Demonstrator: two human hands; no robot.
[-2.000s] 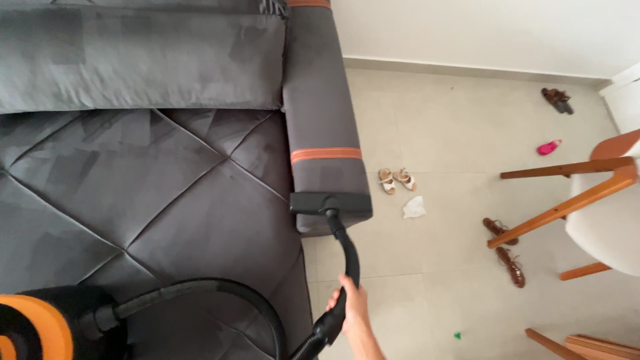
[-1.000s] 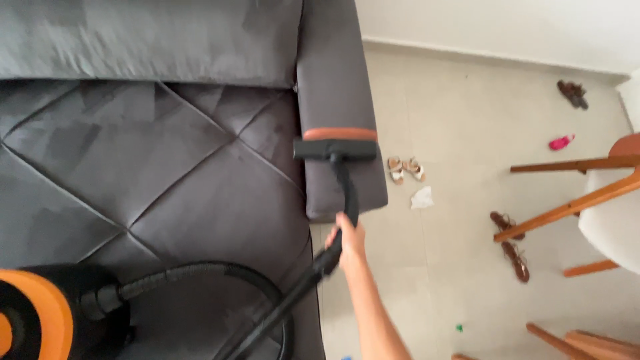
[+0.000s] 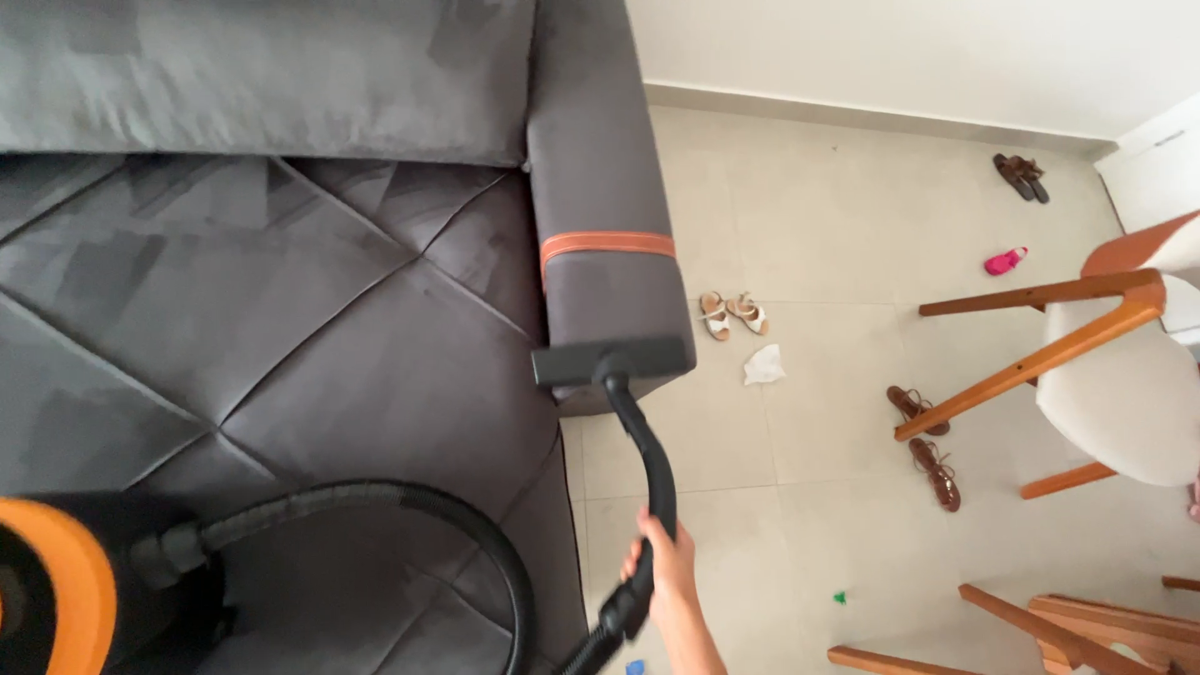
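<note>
My right hand (image 3: 667,562) is closed around the curved black handle tube of a vacuum cleaner. At the tube's far end, the wide black floor nozzle (image 3: 611,362) lies across the front end of the grey sofa armrest (image 3: 609,300), below its orange leather strap (image 3: 609,243). A ribbed black hose (image 3: 469,525) loops over the quilted seat cushion (image 3: 394,394) to the black and orange vacuum body (image 3: 80,586) at the lower left. My left hand is out of view.
White sandals (image 3: 731,315) and a crumpled white tissue (image 3: 765,365) lie on the tiled floor right of the armrest. Brown sandals (image 3: 936,474) lie by the leg of a wooden chair (image 3: 1116,403). A pink shoe (image 3: 1005,262) and dark sandals (image 3: 1022,178) are farther off, near the wall.
The nozzle has moved from the orange strap back toward the armrest's front end, with my right hand still holding the tube.
</note>
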